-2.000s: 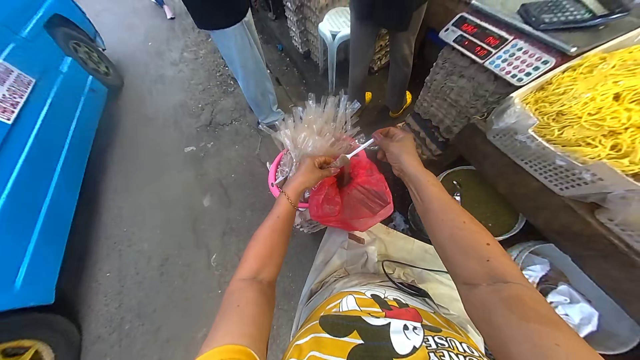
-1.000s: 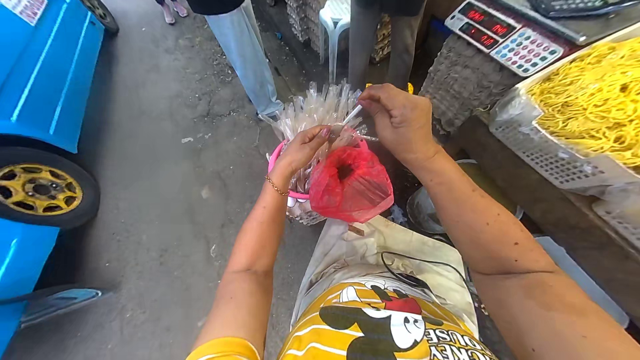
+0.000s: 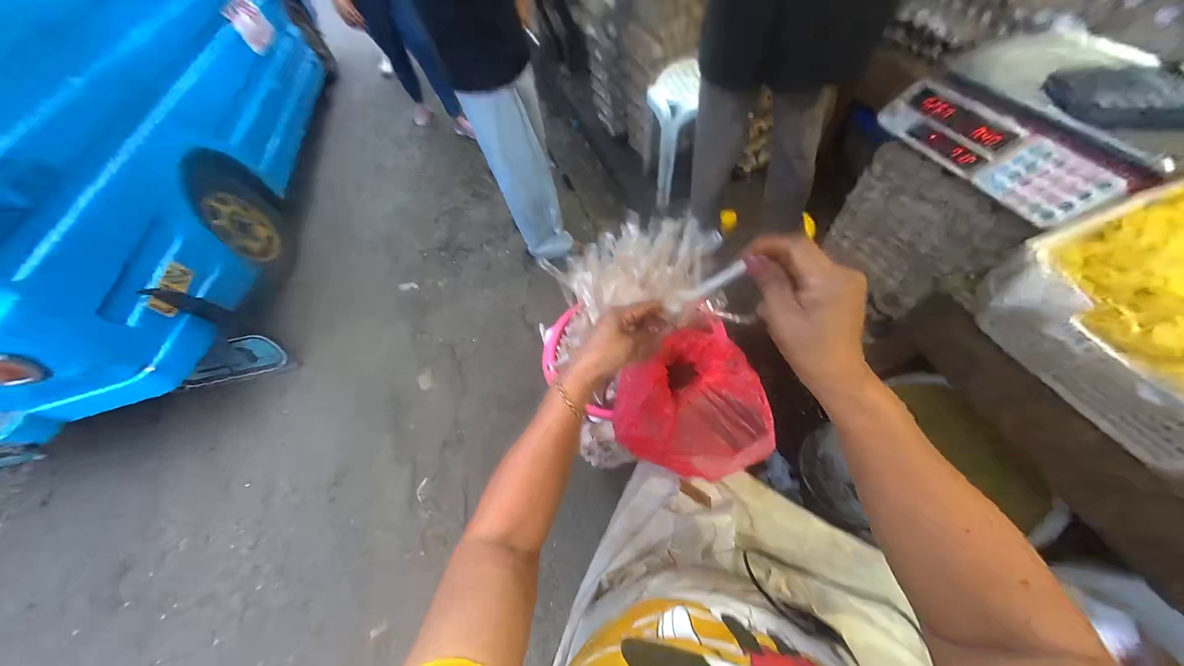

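Observation:
Between the fingertips of my right hand (image 3: 814, 305) is one end of a thin white stick-like piece (image 3: 720, 278), tilted up to the right. My left hand (image 3: 624, 338) is closed near its lower end, at the bunch of clear plastic packets (image 3: 638, 264); blur hides what exactly its fingers grip. The packets stand upright in a pink-rimmed basket (image 3: 552, 347). Just below my hands hangs a red plastic bag (image 3: 694, 407) with a dark opening at its top, against the basket's right side.
A blue vehicle (image 3: 120, 185) is at the left. Ahead stand people in jeans (image 3: 513, 157) and grey trousers (image 3: 721, 148), by a white plastic stool (image 3: 673, 97). To the right are a digital scale (image 3: 1045, 176), a crate of yellow noodles (image 3: 1064, 305) and a tub (image 3: 962, 444).
My right hand has moved away from my left, with more of the white piece showing between them than one second ago. The view has shifted, and more people's legs show at the top.

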